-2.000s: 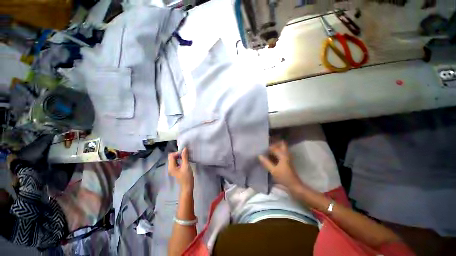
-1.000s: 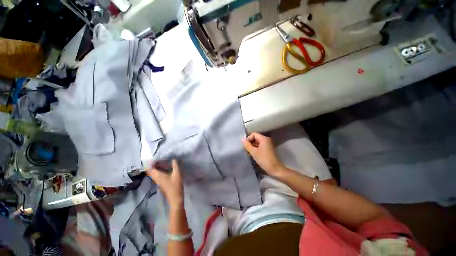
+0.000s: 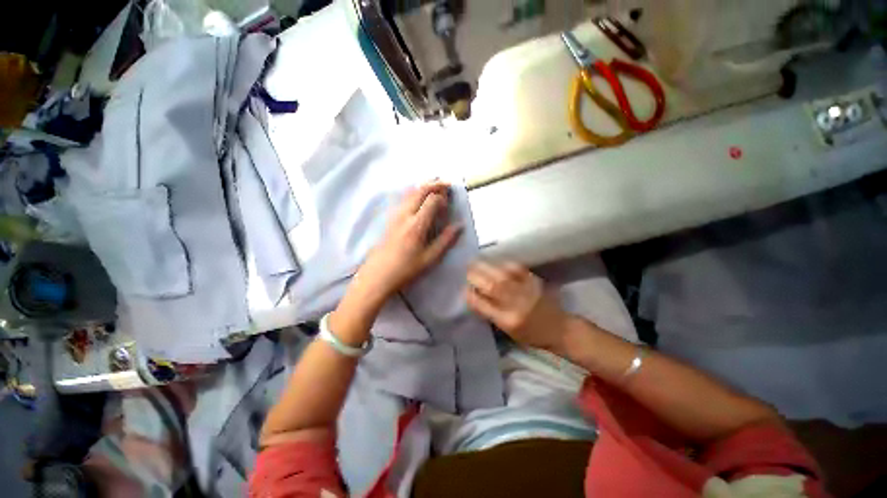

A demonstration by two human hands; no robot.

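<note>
A grey garment panel (image 3: 428,365) runs from under the bright lamp by the needle area down over my lap. My left hand (image 3: 413,233) lies on the panel just in front of the needle area, fingers bent, near its right edge. My right hand (image 3: 515,300) is at the panel's right edge, fingers curled against the cloth. The head of the white sewing machine (image 3: 525,44) stands above. The presser foot and needle are lost in the glare.
Scissors with one yellow and one red loop (image 3: 622,102) lie on the machine bed, beside a small dark tool (image 3: 620,37). A stack of grey panels (image 3: 180,126) lies left, with a dark blue strip (image 3: 278,101). Another machine part (image 3: 44,287) is at far left.
My left hand has moved from the panel's lower left edge up and right onto the cloth near the needle area. My right hand remains at the right edge, its fingers more curled.
</note>
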